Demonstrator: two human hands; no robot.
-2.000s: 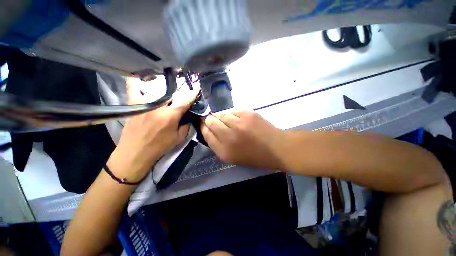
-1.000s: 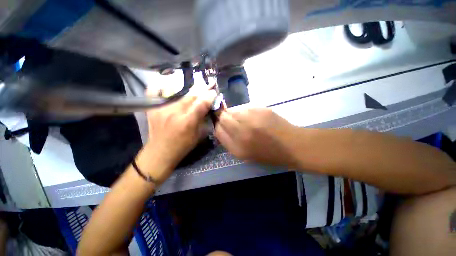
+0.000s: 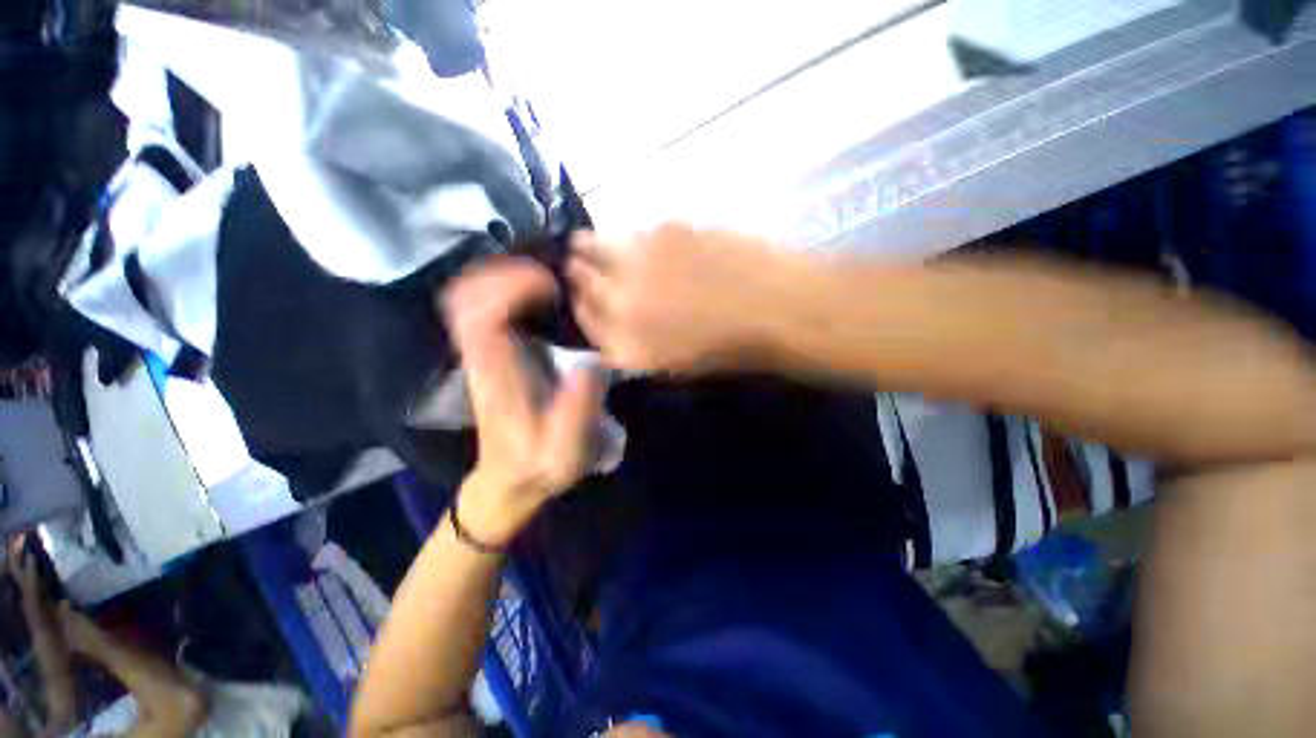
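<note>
A garment piece of black cloth (image 3: 310, 339) and white or pale grey cloth (image 3: 354, 159) lies heaped on the left of the table and hangs over its front edge. My left hand (image 3: 520, 375) is at the garment's right end, blurred, with fingers bent around part of the cloth; a pale bit shows below the palm. My right hand (image 3: 671, 296) pinches dark cloth at its fingertips, just right of my left hand. The exact edge held is blurred.
The white table's ruler-marked edge (image 3: 924, 166) runs to the upper right, with a dark scrap (image 3: 986, 59) behind it. Striped pieces (image 3: 953, 476) hang below at right. A blue crate (image 3: 289, 591) is below at left. Another person's arms (image 3: 123, 656) show at lower left.
The view has tilted down and the machine head has mostly left the picture. My hands have come off the needle area towards me with the cloth. More white cloth shows at left.
</note>
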